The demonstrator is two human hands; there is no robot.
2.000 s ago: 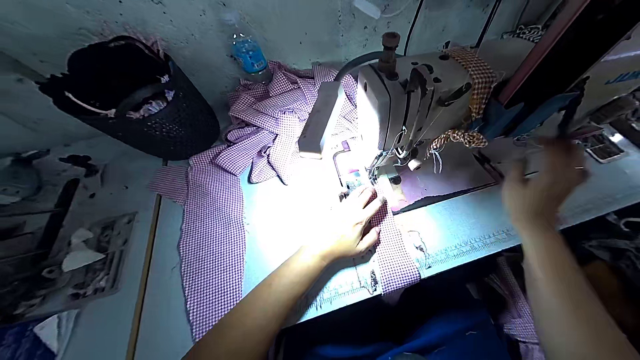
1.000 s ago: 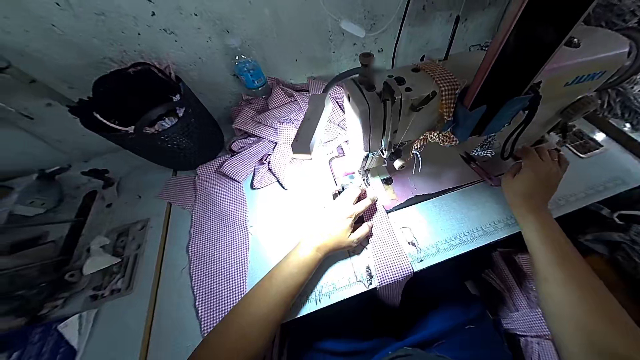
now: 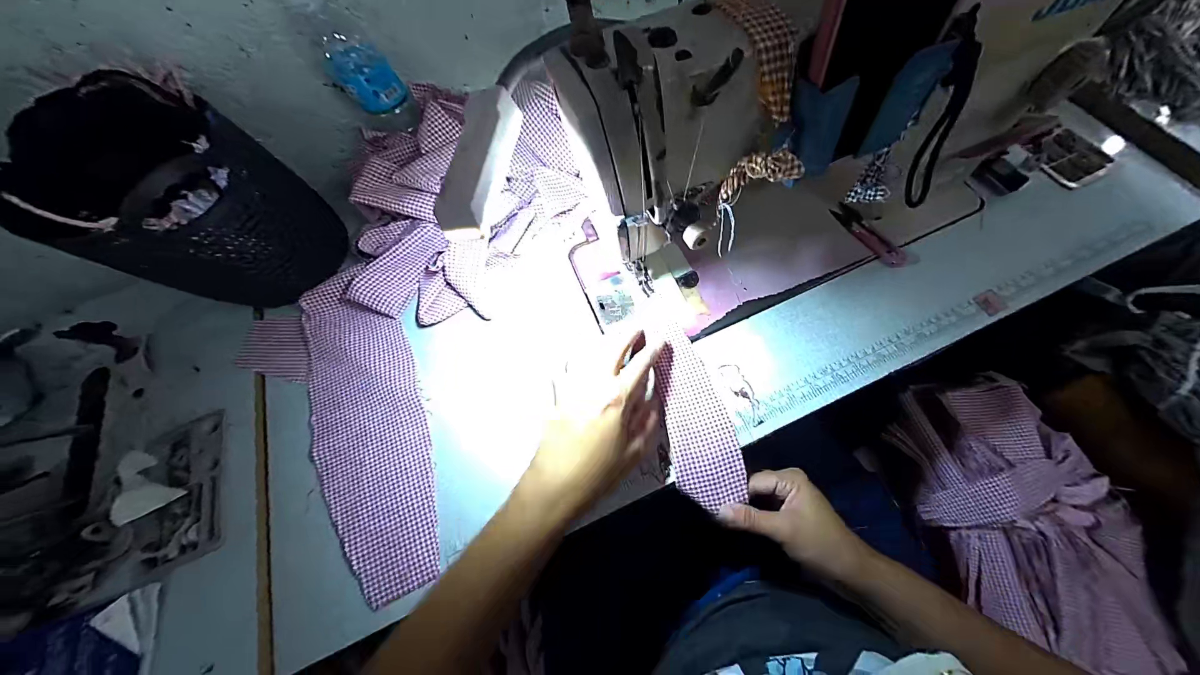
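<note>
A narrow strip of purple-and-white checked fabric (image 3: pixel 698 422) runs from the presser foot (image 3: pixel 642 274) of an industrial sewing machine (image 3: pixel 600 122) over the table's front edge. My left hand (image 3: pixel 605 422) rests at the strip's left side, just before the needle area, fingers bent; glare hides part of it. Beyond the table edge, my right hand (image 3: pixel 792 516) pinches the strip's lower end between thumb and fingers. A long checked piece (image 3: pixel 375 450) lies on the table at the left, joined by a heap of the same cloth (image 3: pixel 422 197) behind the lamp.
A black basket (image 3: pixel 272 206) and a plastic bottle (image 3: pixel 366 75) stand at the back left. Thread snips (image 3: pixel 872 234) lie right of the needle, under hanging cloth ties. More checked cloth (image 3: pixel 1031 525) hangs at the lower right. A tray of small parts (image 3: pixel 187 497) sits far left.
My right hand has come from the machine's right side down to the front edge and taken hold of the strip's end. My left hand has stayed near the needle area.
</note>
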